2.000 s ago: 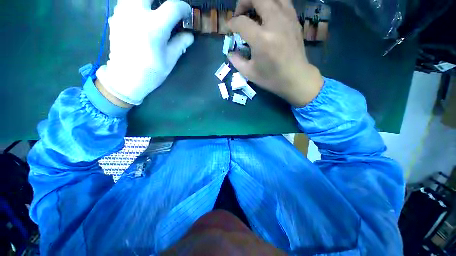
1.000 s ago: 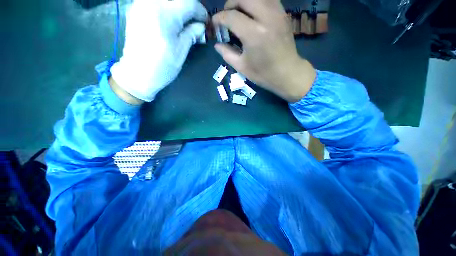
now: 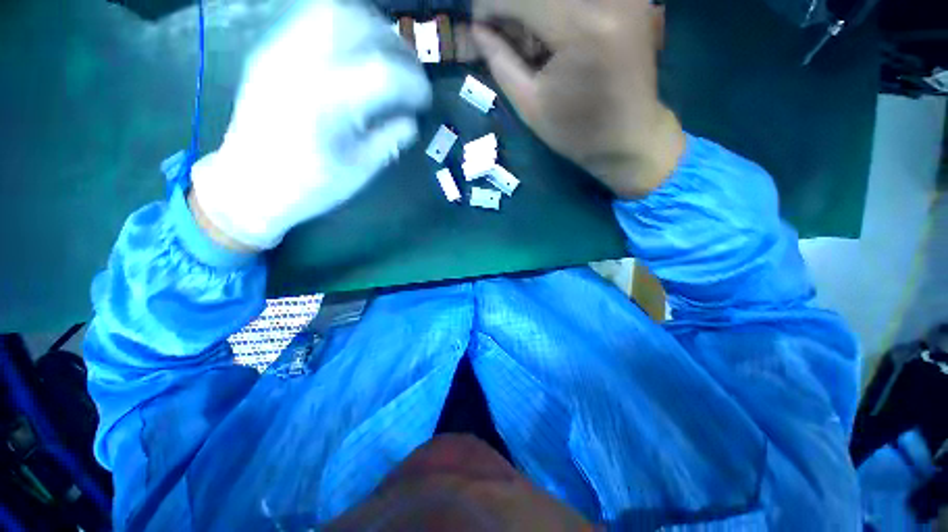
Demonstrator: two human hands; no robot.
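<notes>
My left hand (image 3: 317,120), in a white knitted glove, is blurred over the mat left of the loose plates; whether it holds anything does not show. My bare right hand (image 3: 582,83) is blurred over the right part of the assembly fixture (image 3: 457,44); its fingertips are at the fixture and partly hidden. A silver-white heatsink plate (image 3: 426,40) sits in a fixture slot between the hands. One loose plate (image 3: 478,94) lies just in front of the fixture. Several more loose plates (image 3: 480,156) lie in a small group nearer me.
The dark green bench mat (image 3: 374,244) ends at its front edge before my lap. A blue cord (image 3: 199,83) runs up from my left wrist. A clear bag and a thin metal tip (image 3: 821,44) are at the far right. A white patterned sheet (image 3: 275,330) shows below the bench edge.
A plate now shows in a fixture slot, and one loose plate lies in front of the fixture. My left hand has moved back from the fixture, and my right hand has shifted right.
</notes>
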